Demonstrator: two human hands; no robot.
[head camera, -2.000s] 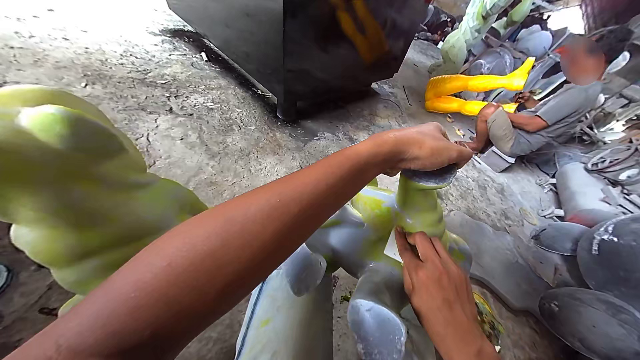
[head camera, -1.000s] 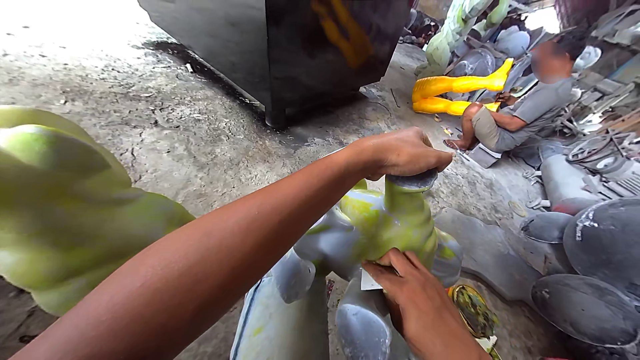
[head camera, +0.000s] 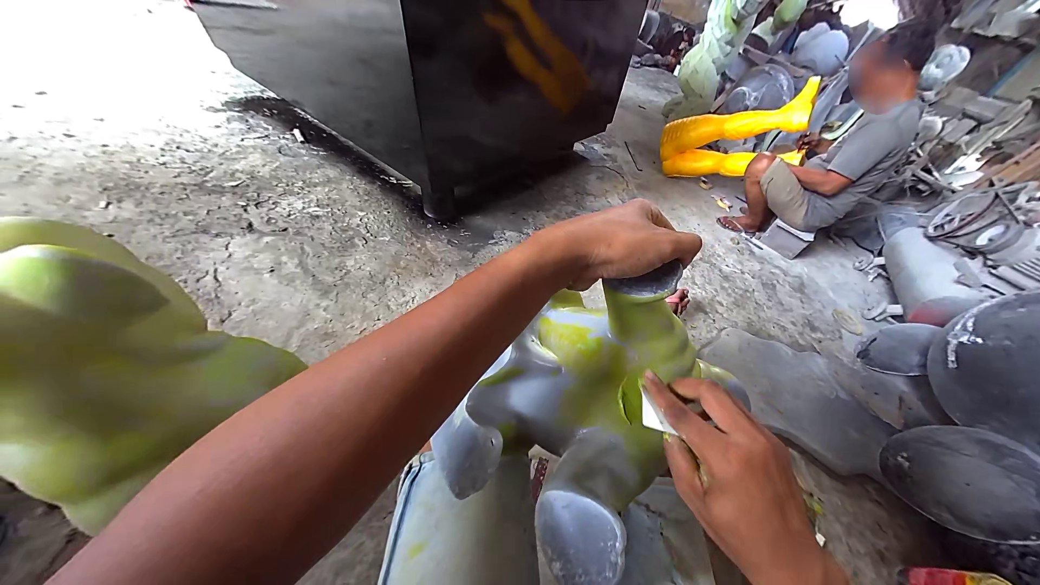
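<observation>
A grey molded figure (head camera: 520, 398) with yellow-green filler smears lies in front of me, several rounded stubs sticking out. My left hand (head camera: 630, 244) grips the dark end of its upper stub, the forearm crossing the view from the lower left. In my right hand (head camera: 731, 471) is a small white flat spreader (head camera: 654, 413), its edge against the figure's side beside a patch of green filler (head camera: 630, 398). Beneath the figure is a pale grey-green rounded support (head camera: 467, 520). A larger green-smeared molded form (head camera: 106, 366) stands at the left.
A large dark metal box (head camera: 520, 89) on a short leg stands ahead. At the upper right a seated person (head camera: 861, 154) is beside yellow molded legs (head camera: 735, 130). Grey oval pieces (head camera: 975, 479) and scrap crowd the right side. The floor (head camera: 244, 211) is rough concrete.
My right hand has moved along the figure's side, and green filler now shows beside the spreader. My left hand keeps its hold on the stub.
</observation>
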